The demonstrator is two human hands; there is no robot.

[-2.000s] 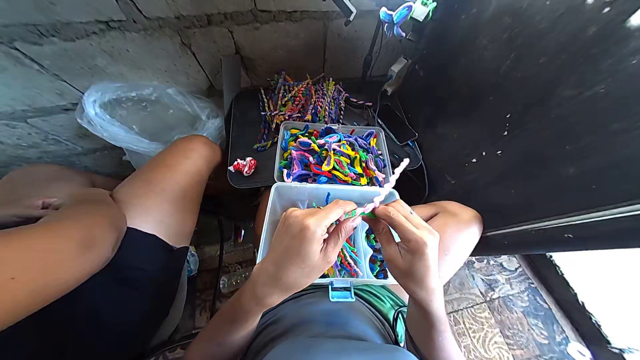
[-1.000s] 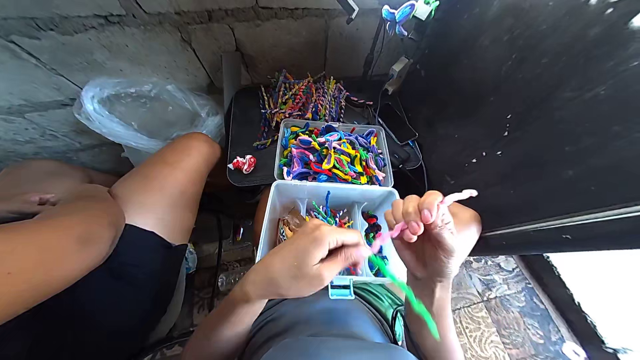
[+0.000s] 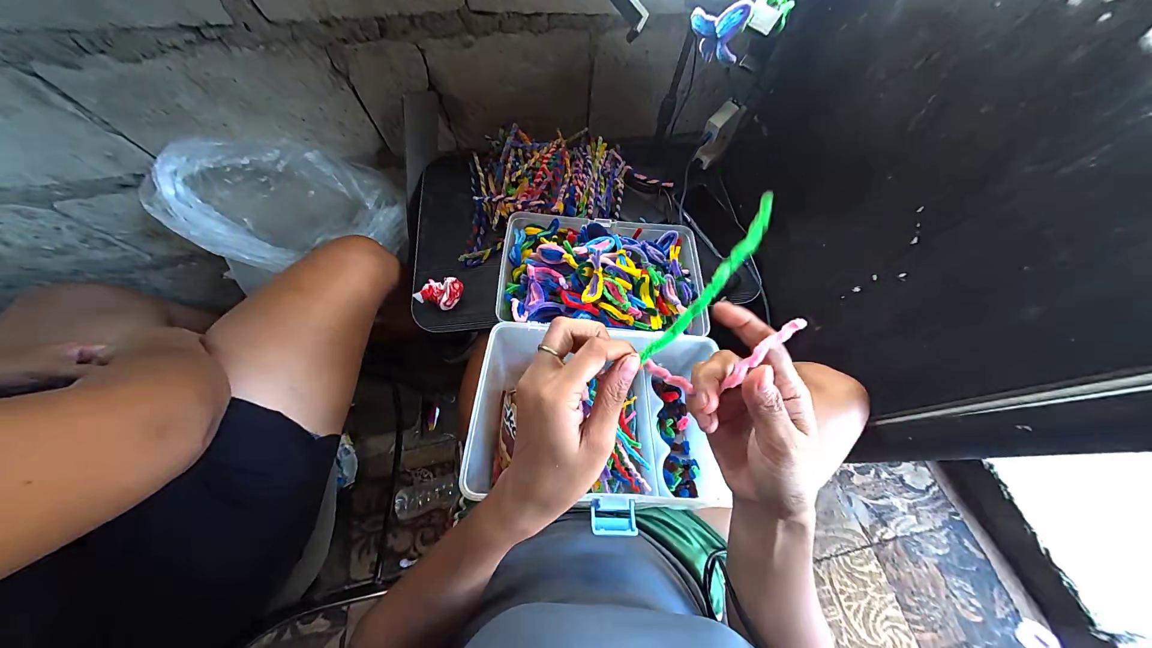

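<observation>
My left hand [image 3: 576, 409] pinches a green pipe cleaner [image 3: 717, 281] and one end of a pink pipe cleaner [image 3: 776, 344] between thumb and forefinger. The green one rises up and to the right. Wavy and bent, the pink one runs into my right hand [image 3: 765, 414], which holds it with curled fingers. Both hands are above a translucent plastic case [image 3: 483, 427] with compartments of colored pipe cleaner pieces, partly hidden by my left hand. Beyond it, a second tray [image 3: 506, 270] is heaped with bent, looped pipe cleaners [image 3: 594, 274].
Twisted pipe cleaners [image 3: 558, 180] lie on a black surface [image 3: 441, 225] by a red-and-white wrapper [image 3: 441, 292]. A clear plastic bag [image 3: 261, 202] stands against the block wall. Another person's bent leg [image 3: 297, 333] is on the left, a black panel [image 3: 945, 198] on the right.
The green pipe cleaner pointed down to the right one second ago and now points up to the right. Two seconds ago both hands were close together; they are now farther apart.
</observation>
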